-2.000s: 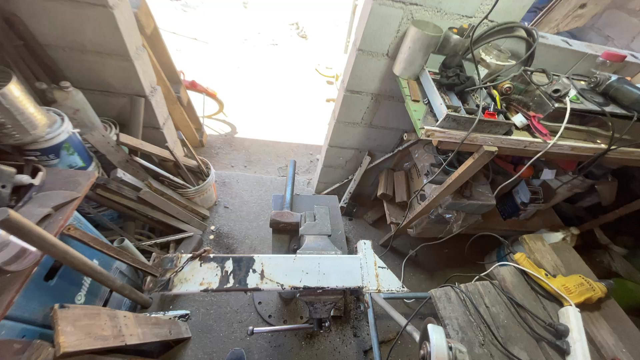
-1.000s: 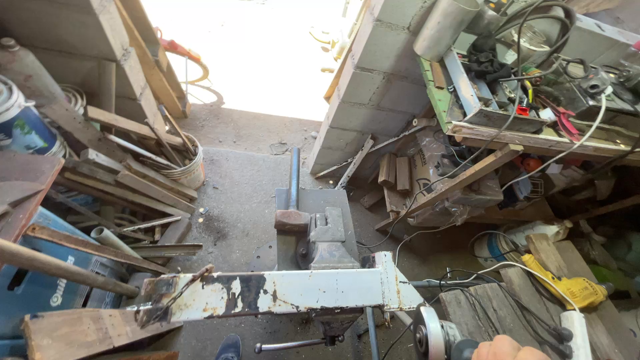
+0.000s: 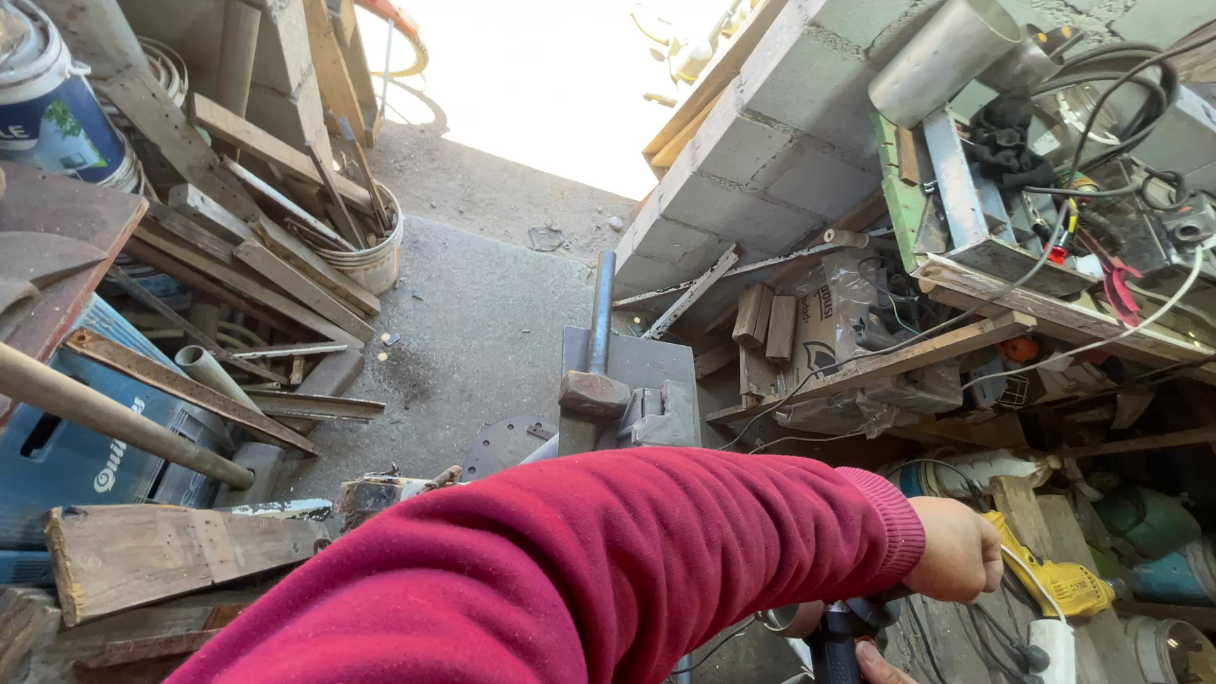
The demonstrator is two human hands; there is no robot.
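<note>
My left arm, in a red sleeve, reaches across from the lower left. My left hand (image 3: 955, 551) has curled fingers just above and right of an angle grinder (image 3: 836, 646); whether it grips anything is hidden. At the bottom edge, my right hand (image 3: 882, 663) shows only in part, against the grinder's black body. The sleeve covers most of the steel beam with flaking white paint; its left end (image 3: 370, 496) still shows. Beyond the arm, a hammer (image 3: 594, 394) with a blue handle lies on a grey metal bench vise (image 3: 665, 413).
Wooden boards (image 3: 275, 266) and a bucket of scraps (image 3: 375, 256) stand at left, near a blue machine housing (image 3: 104, 427). At right are a cluttered shelf (image 3: 1073, 313), trailing cables and a yellow power tool (image 3: 1050, 570) on wooden planks (image 3: 1026, 503). A block wall (image 3: 760, 161) flanks the bright doorway.
My left arm has come into view across the beam, its hand now near the grinder. One second ago the right hand was at the grinder and the beam was uncovered. The view has shifted.
</note>
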